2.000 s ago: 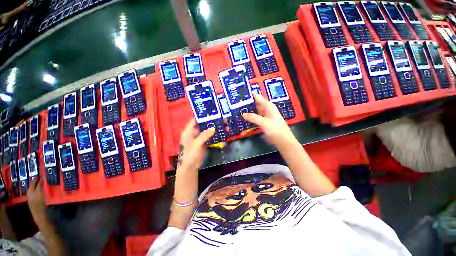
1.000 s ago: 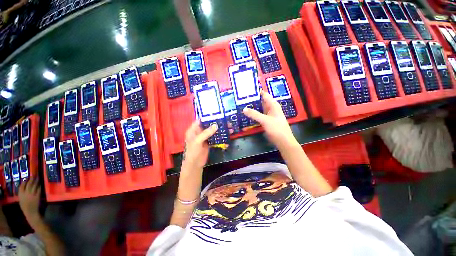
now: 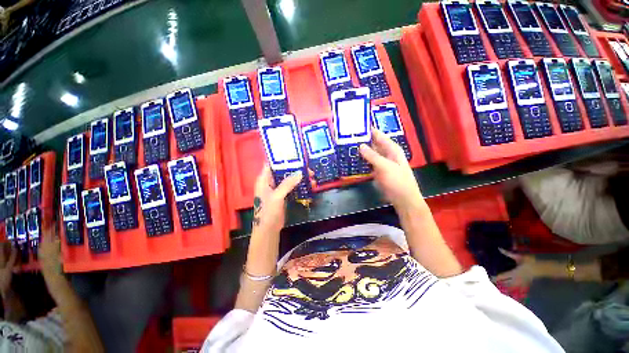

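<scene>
My left hand [image 3: 274, 196] holds a keypad phone [image 3: 281, 148] with its thumb on the keypad; the screen is plain bright white. My right hand [image 3: 387, 162] holds a second keypad phone [image 3: 352, 124], also with a white screen, its thumb on the keys. Both are held above a red phone tray [image 3: 243, 155]. Between them a phone with a blue screen [image 3: 319, 145] lies in the tray. More phones with blue screens lie in its back row and at its front right. Something small and yellow shows under my left hand.
A red tray of phones [image 3: 215, 238] lies to the left, with another beyond it. Stacked red trays with phones [image 3: 452, 155] stand at the right. Behind is the green surface [image 3: 207, 41]. Another person's hands [image 3: 50, 251] are at far left; another hand [image 3: 521, 267] is at lower right.
Both held phones' screens went from dark blue displays to plain white. The held phones have moved slightly apart, showing more of the phone between them. A person's hand has appeared at the lower right.
</scene>
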